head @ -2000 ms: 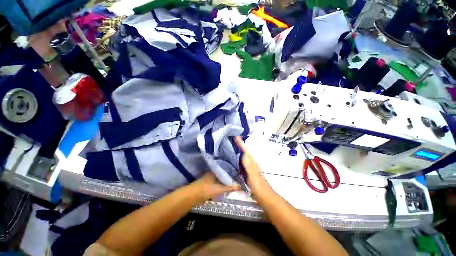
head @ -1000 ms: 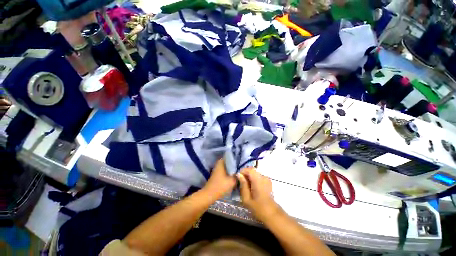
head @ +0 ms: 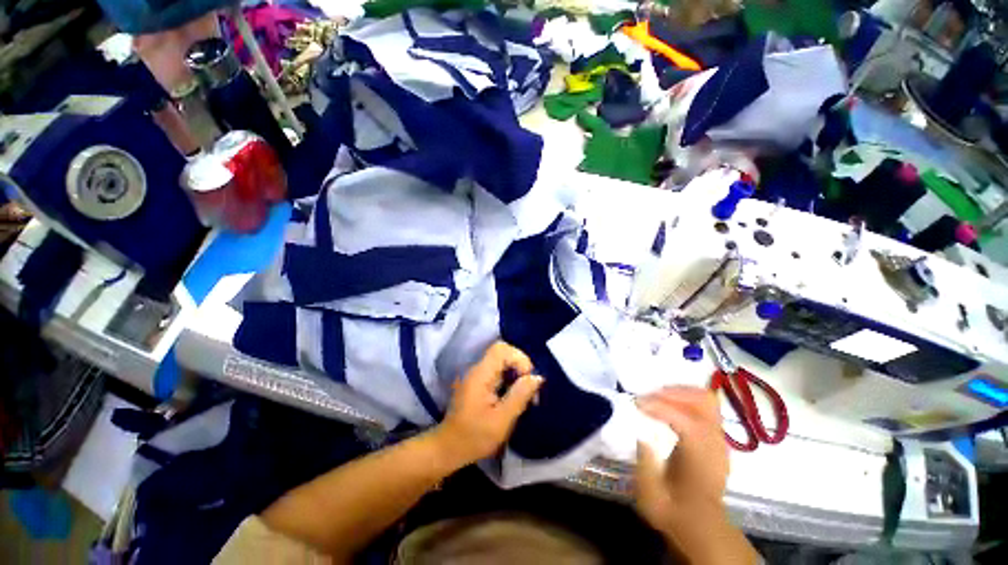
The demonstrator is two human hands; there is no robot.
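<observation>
The garment of pale grey-blue and navy panels (head: 392, 226) lies spread left of the needle, its near part hanging over the table's front edge. A broad navy panel (head: 558, 414) now faces up between the hands. My left hand (head: 486, 403) has its fingers curled, thumb and forefinger pinching cloth at the navy panel's left side. My right hand (head: 685, 447) is blurred, at the garment's right side, with a pale cloth edge between its fingers. The presser foot and needle area (head: 669, 320) is beyond my right hand, apart from it.
Red-handled scissors (head: 752, 408) lie just right of my right hand. The white sewing machine head (head: 840, 287) stands at the right. A red and white thread cone (head: 234, 182) and another machine (head: 105, 182) are at left. Green scraps (head: 625, 149) lie behind.
My hands were close together at the bunched cloth; now they are apart, the right one moved rightward. The bunched part is opened out, showing the broad navy panel.
</observation>
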